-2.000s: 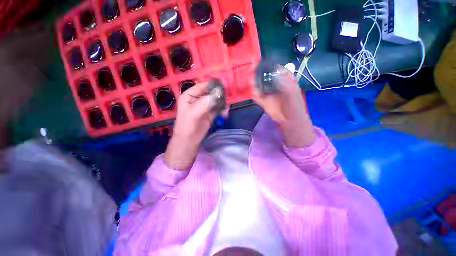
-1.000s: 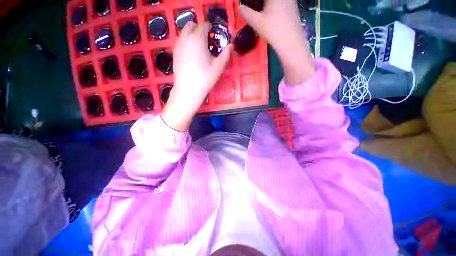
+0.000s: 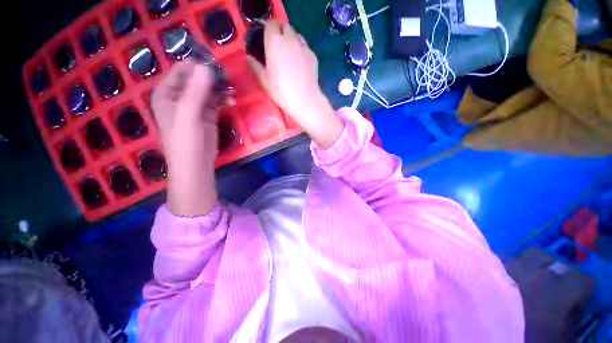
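Observation:
A red compartment tray (image 3: 144, 86) lies tilted across the bench, most visible pockets holding dark round watch units. My left hand (image 3: 182, 100) is over the tray, blurred, with its fingers around a dark watch unit (image 3: 219, 75); the watch's face cannot be made out. My right hand (image 3: 290, 70) is over the tray's right part, palm down. Its fingertips are beside another dark watch unit (image 3: 255, 44), partly hidden by the hand; whether it is gripped or lies in its pocket cannot be told. A red pocket without a watch (image 3: 263, 126) shows between my wrists.
Two watch units (image 3: 357, 53) and a white charging puck (image 3: 345, 86) lie right of the tray along a yellow tape strip (image 3: 366, 30). Behind are a black box (image 3: 408, 27), white hub (image 3: 475, 15) and coiled cables (image 3: 436, 72). A person's brown sleeve (image 3: 564, 87) is at right.
The view has shifted, so the tray appears further left and more tilted. My left hand is lower over the tray, and the lit screen no longer shows. My right hand has come down from the tray's far edge.

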